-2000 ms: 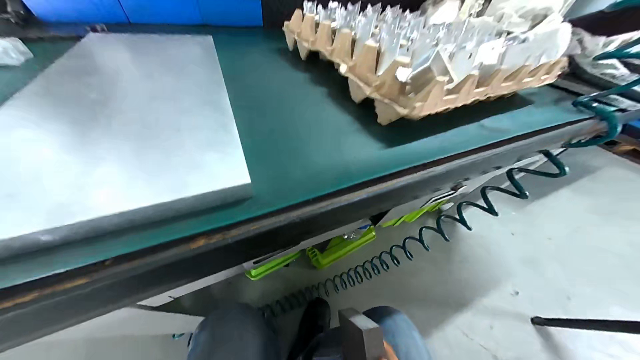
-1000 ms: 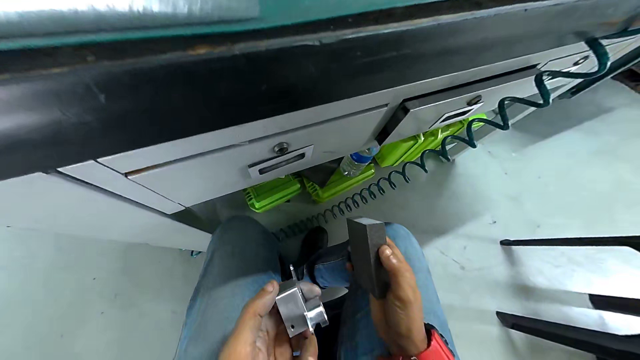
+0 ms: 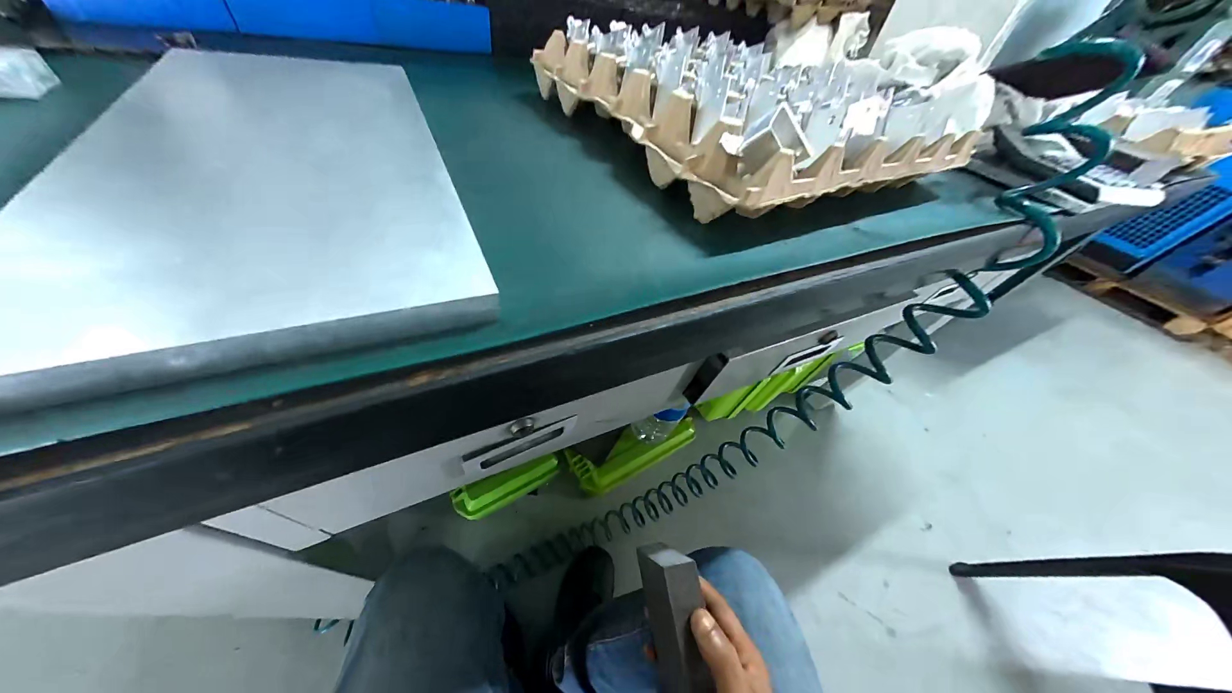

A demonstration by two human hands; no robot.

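Observation:
A dark grey rectangular block (image 3: pixel 673 616), perhaps an abrasive stone, is gripped by my right hand (image 3: pixel 727 640) over my right thigh, near the bottom edge. My left hand is out of view. On the green-topped workbench ahead lies a flat grey metal plate (image 3: pixel 245 192) at the left. Right of it, a moulded cardboard tray (image 3: pixel 712 183) holds several silvery metal parts (image 3: pixel 770 106) standing upright.
A coiled dark green hose (image 3: pixel 707 472) hangs across the bench's right front edge (image 3: pixel 577 351). Below are drawers (image 3: pixel 539 438), green bins (image 3: pixel 630 462) and a plastic bottle (image 3: pixel 659 423). A black furniture leg (image 3: pixel 1088 566) stands at the lower right.
A second ago the view was lower and my left hand held a small metal part beside the block; now neither that hand nor the part shows. The block remains in my right hand.

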